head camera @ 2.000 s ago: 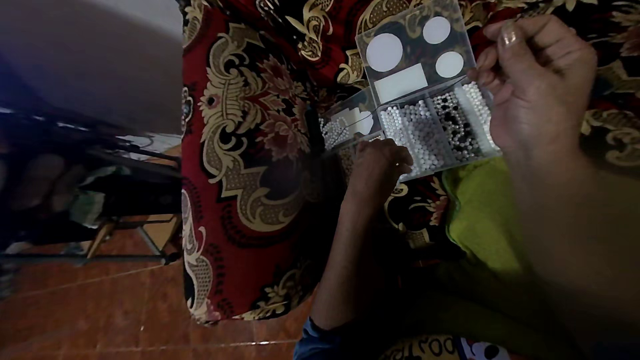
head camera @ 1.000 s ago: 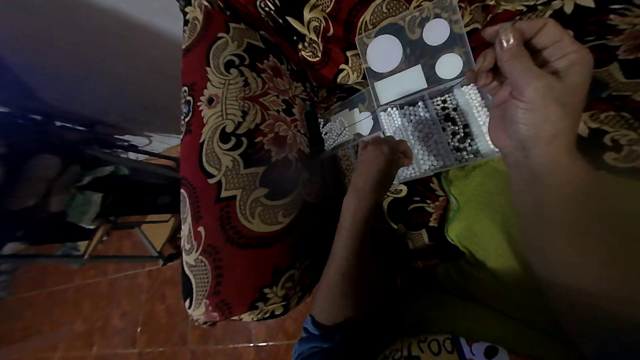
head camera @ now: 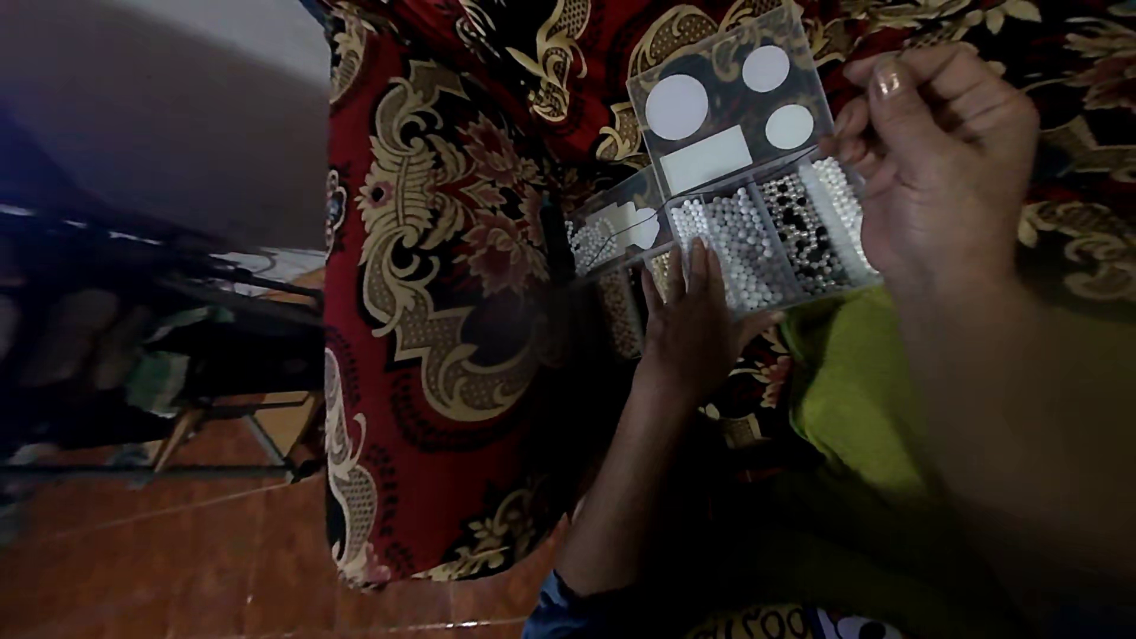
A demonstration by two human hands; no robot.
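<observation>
A clear plastic bead box [head camera: 778,306] lies with its lid [head camera: 723,98] folded back; white discs and a white rectangle show in the lid. White beads [head camera: 741,240] and silvery beads [head camera: 799,226] fill separate compartments. My left hand [head camera: 692,333] rests palm down with fingers spread over the box's near left part, by white and gold-coloured beads. At the box's right side, my right hand [head camera: 950,160] has its fingers curled on a thin dark thread [head camera: 710,191], which runs left across the box. A second clear box part [head camera: 635,191] with white beads adjoins on the left.
Red, black and gold patterned fabric [head camera: 444,311] covers the seat under the boxes. Green cloth [head camera: 852,390] lies near my right forearm. To the left, a dark metal rack [head camera: 257,426] with cloth items stands on the reddish tiled floor [head camera: 222,550].
My left hand's fingers, bunched together over the box in the earlier frames, are now extended and spread. My right hand has stayed in nearly the same place.
</observation>
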